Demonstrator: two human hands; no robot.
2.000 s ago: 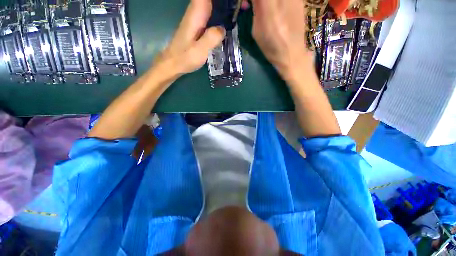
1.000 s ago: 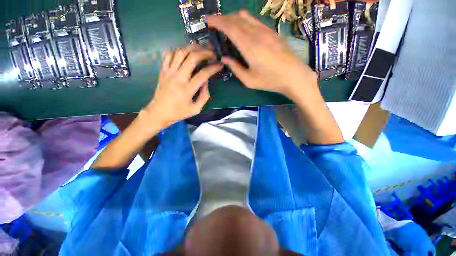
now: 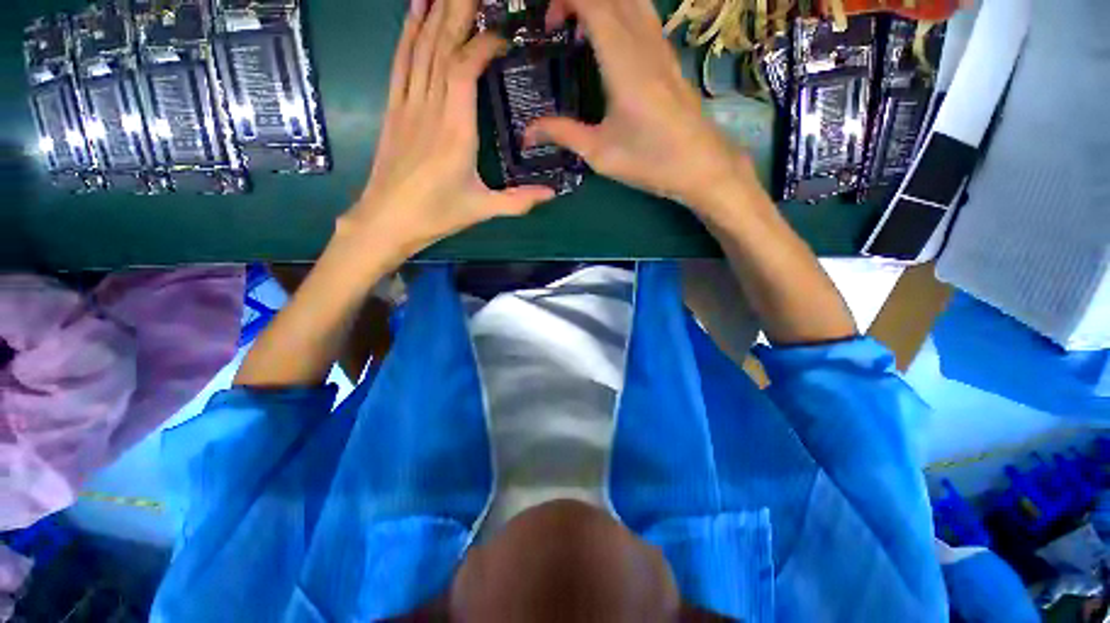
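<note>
A phone chassis (image 3: pixel 566 172) lies on the green bench between my hands, its long side pointing away from me. A dark battery with small white print (image 3: pixel 526 97) sits in it. My left hand (image 3: pixel 429 164) lies along the chassis's left edge, with its thumb at the near end. My right hand (image 3: pixel 651 128) is at the right edge, its thumb tip on the battery and its other fingertips near the far end. The far end of the chassis is partly hidden by my fingers and the picture's top edge.
Phone units (image 3: pixel 161 104) stand in a row at left; more units (image 3: pixel 825 122) lie at right. Tan liner strips (image 3: pixel 730 27) and a red-orange box (image 3: pixel 895 6) are at upper right. A white strip with black rectangles (image 3: pixel 928 189) and a pale ribbed block (image 3: pixel 1035 201) lie far right.
The dark battery held above the chassis earlier now lies flat in it. My hands have moved apart to the chassis's two sides, and my left hand has moved farther forward.
</note>
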